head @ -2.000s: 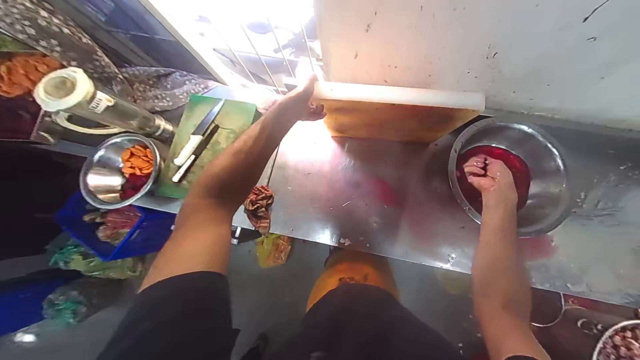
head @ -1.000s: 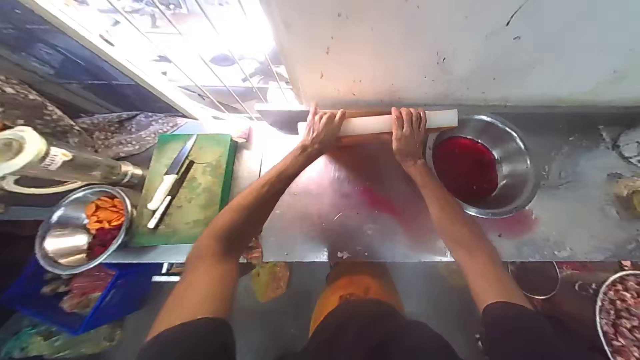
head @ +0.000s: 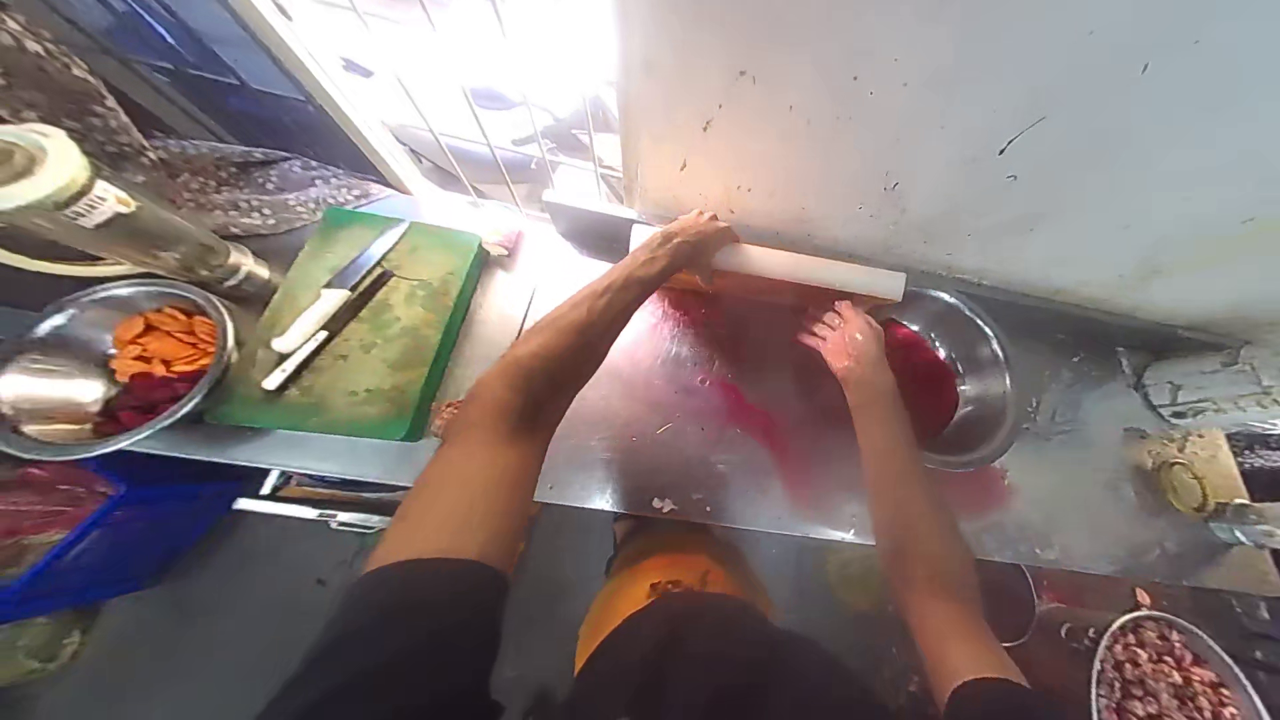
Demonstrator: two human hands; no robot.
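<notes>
A thick cutting board (head: pixel 810 272) with a white edge stands on its side against the wall, on the steel counter (head: pixel 640 440). My left hand (head: pixel 700 245) grips its top edge near the left end. Close to the board's lower right part is my right hand (head: pixel 845 338), fingers apart, wet with red; whether it touches the board cannot be told. A steel bowl (head: pixel 985 390) of red liquid sits just to the right, partly hidden by my right forearm. Red liquid streaks the counter below the board.
Two knives, one white-handled (head: pixel 310 320) and one with a narrow dark blade (head: pixel 325 335), lie on a green cutting board (head: pixel 400 370). Left of it are a steel bowl (head: pixel 225 330) with orange slices and a glass jug (head: pixel 170 235). A container of reddish pieces (head: pixel 1165 670) stands lower right.
My right hand was in the red liquid two seconds ago, then on the board's top edge; now it is off that edge, lower down. My left hand stays on the board.
</notes>
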